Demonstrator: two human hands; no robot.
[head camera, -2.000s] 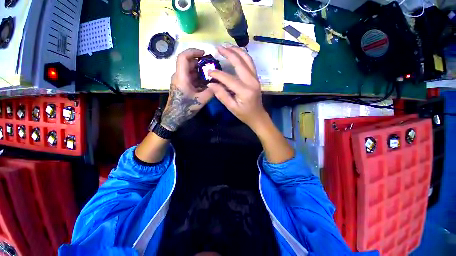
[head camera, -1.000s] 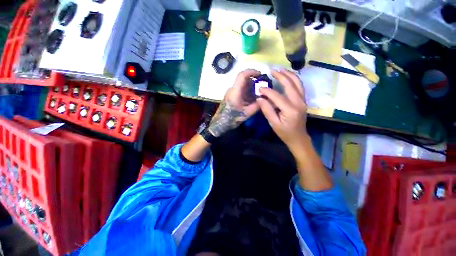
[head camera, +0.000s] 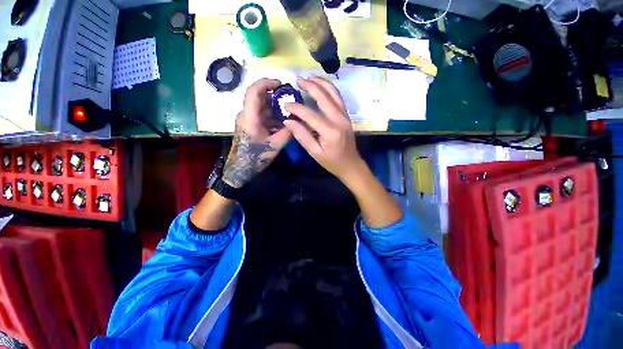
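Note:
A small dark round watch unit (head camera: 287, 101) with a bright white patch on its face is held between my hands above the bench's front edge. My left hand (head camera: 259, 116) grips it from the left side. My right hand (head camera: 324, 123) is on its right, with fingers touching the unit's face and rim. The screwdriver (head camera: 315, 34) hangs nose down just behind my right hand. A black octagonal ring (head camera: 224, 73) lies flat on the paper to the left.
A green roll (head camera: 253, 31) stands on the paper. A dark stick (head camera: 380, 63) and a yellowish blade (head camera: 412, 58) lie at right. A black fan (head camera: 520, 58) is farther right, a white vented box (head camera: 80, 61) left. Red trays stand left (head camera: 61, 178) and right (head camera: 546, 266).
The view swung left and came back. Both hands stay around the unit, with the right fingers still at its face.

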